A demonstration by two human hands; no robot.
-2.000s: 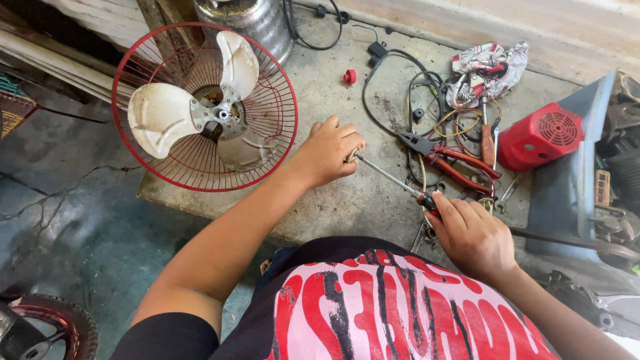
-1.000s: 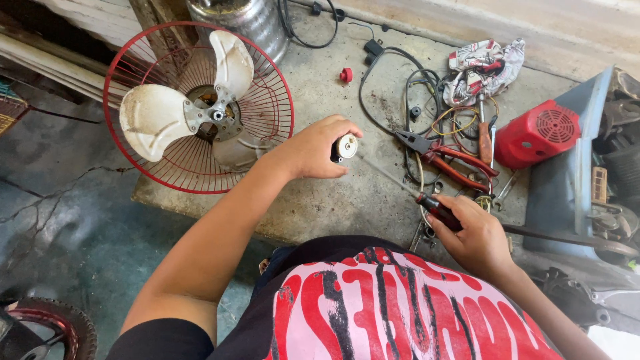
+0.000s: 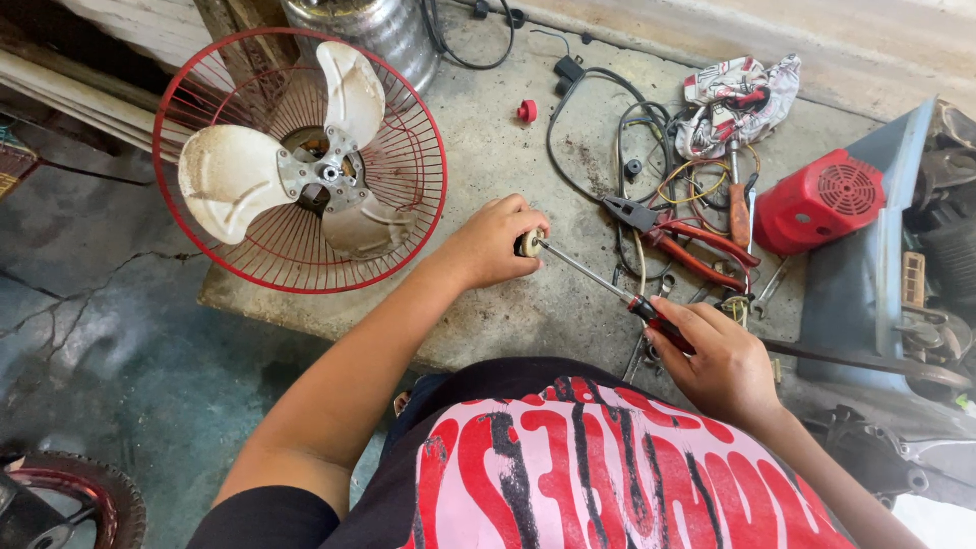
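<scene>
My left hand (image 3: 499, 242) grips a small round cream-coloured part (image 3: 531, 243) with a dark side, mostly hidden by my fingers. My right hand (image 3: 713, 354) holds a screwdriver (image 3: 587, 272) by its red and black handle. The shaft points up and left, and its tip meets the face of the round part. Left of my left hand stands a fan with pale metal blades (image 3: 232, 179) inside a red wire guard (image 3: 444, 164). Combination pliers (image 3: 679, 232) with red handles lie beyond my right hand.
On the concrete slab (image 3: 488, 114) are a red knob (image 3: 527, 111), a black cable (image 3: 550, 145), spanners (image 3: 772, 288), an orange-handled screwdriver (image 3: 738, 213), a crumpled cloth (image 3: 736, 110) and a red vented housing (image 3: 820, 200). A blue bin (image 3: 846, 282) with metal parts stands right; a metal cylinder (image 3: 374, 34) stands behind the fan.
One second ago the round part's face was turned up with the screwdriver tip just off it. Now the part is turned toward the screwdriver and the tip is against it.
</scene>
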